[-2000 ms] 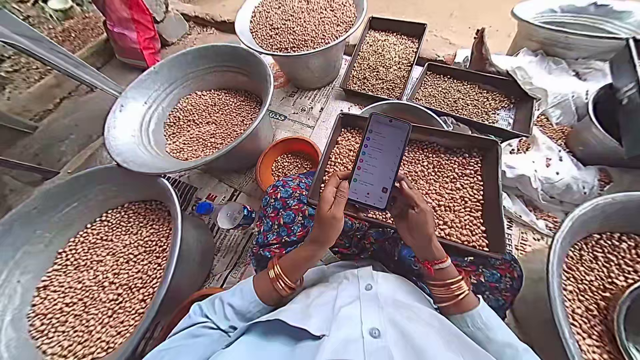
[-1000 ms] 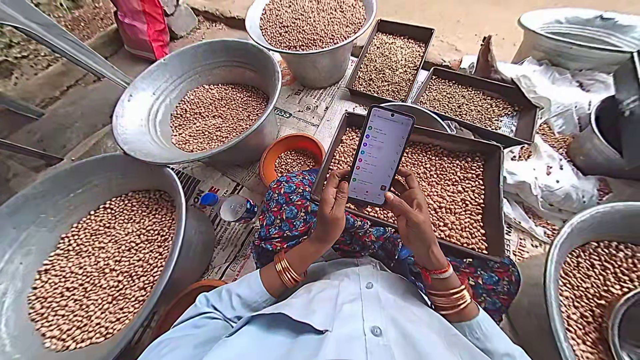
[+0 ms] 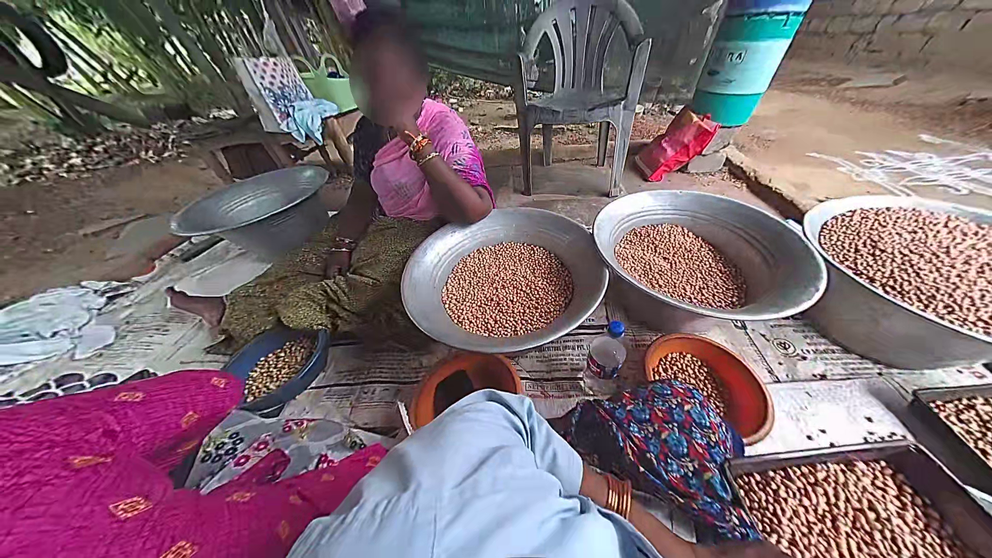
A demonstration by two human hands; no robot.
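Only a sliver of my left hand [image 3: 744, 549] shows at the bottom edge, beside a dark metal tray [image 3: 833, 451] of brown nuts or seeds; its fingers and anything in them are hidden. Gold bangles [image 3: 618, 496] circle that wrist, below the pale blue sleeve. My right hand is out of view, and no phone shows. An orange bowl [image 3: 761, 415] with nuts stands by my flower-patterned skirt [image 3: 666, 442]. Beyond it are wide metal basins [image 3: 783, 271] holding brown nuts. A clear bottle with a blue cap [image 3: 604, 358] stands left of the orange bowl.
Another person [image 3: 434, 167] sits beyond my left side, behind a metal basin [image 3: 422, 291] of nuts. Someone in magenta cloth [image 3: 101, 465] is close at left. A blue bowl [image 3: 310, 372], a second orange bowl [image 3: 504, 376] and an empty-looking basin [image 3: 263, 205] stand nearby. Behind is a plastic chair [image 3: 581, 101].
The view has swung far to the left and up. The phone, held in both hands in the earlier frames, has left the view together with my right hand and most of my left.
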